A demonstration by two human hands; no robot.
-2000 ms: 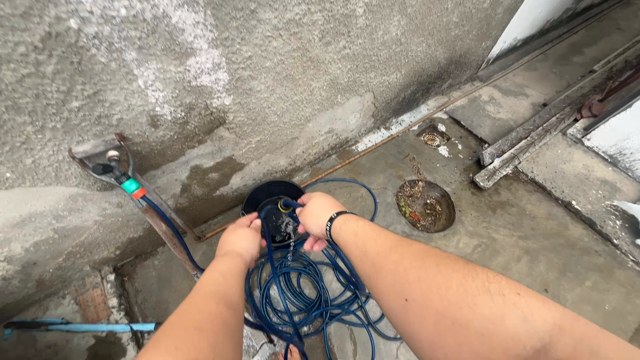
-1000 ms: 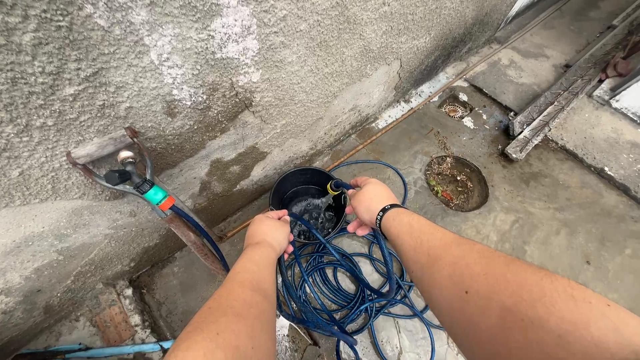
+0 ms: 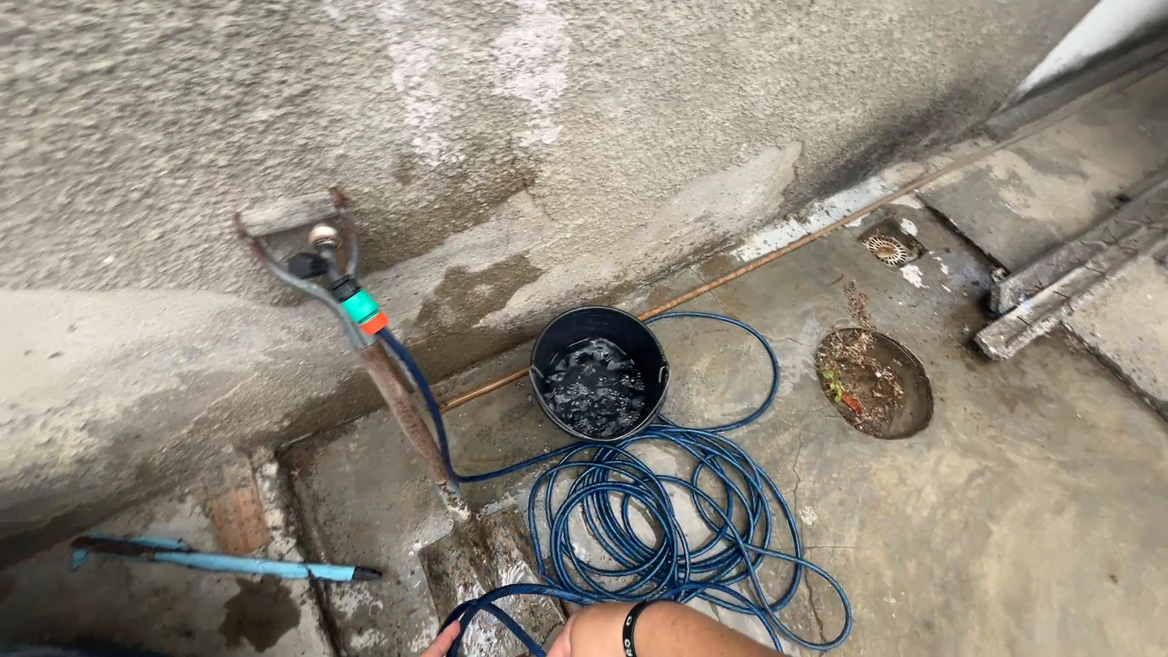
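Note:
At the bottom edge of the head view, my right hand (image 3: 589,631), with a black wristband, is partly cut off beside loops of the blue garden hose (image 3: 675,538); its fingers are mostly hidden. Only fingertips of my left hand (image 3: 442,641) show, touching or very near a hose loop. The black bucket (image 3: 598,429) stands by the wall with rippling water (image 3: 593,388) in it. Up at the left, the hose joins a green and orange connector (image 3: 367,311) at the wall tap (image 3: 323,239), behind the handle of a spade (image 3: 401,401).
A thin rusty rod (image 3: 785,254) runs along the wall base behind the bucket. To the right are a round hole with debris (image 3: 874,383), a small drain grate (image 3: 888,249) and concrete beams (image 3: 1077,283). A light-blue tool or pole (image 3: 255,564) lies at lower left.
Both hands have moved from the bucket down to the bottom edge. The yellow-ringed hose end, in my right hand over the bucket a second ago, is out of sight now.

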